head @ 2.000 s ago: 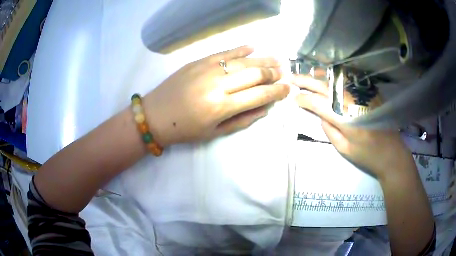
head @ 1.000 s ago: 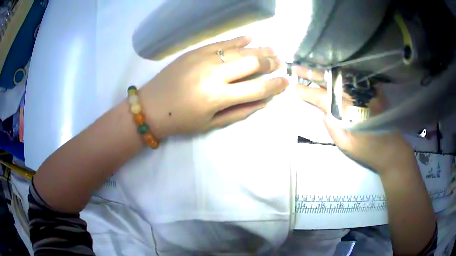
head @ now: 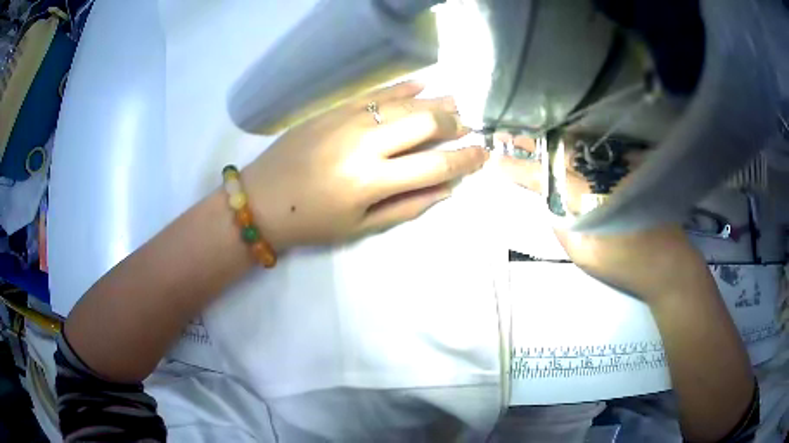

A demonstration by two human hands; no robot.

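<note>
A large white fabric panel (head: 407,303) lies on the machine table and hangs over its front edge. Its long right edge, with a narrow strip (head: 503,337), runs up to the needle area. My left hand (head: 355,169) lies flat on the panel, fingers spread a little, fingertips just left of the presser foot (head: 490,138). My right hand (head: 631,255) reaches behind the needle area from the right; its fingers are partly hidden by the sewing machine head (head: 562,65), and the glare hides what its fingertips touch.
The grey lamp tube (head: 320,65) shines brightly above my left hand. A printed ruler scale (head: 588,359) runs along the table's front edge. A small dark metal tool (head: 714,227) lies at the right. White cloth (head: 208,402) is heaped below the table. A blue and tan object (head: 33,95) is at the far left.
The view has shifted, so the lamp and machine head appear further left and the head covers more of the right side. Both hands keep nearly the same places at the needle area.
</note>
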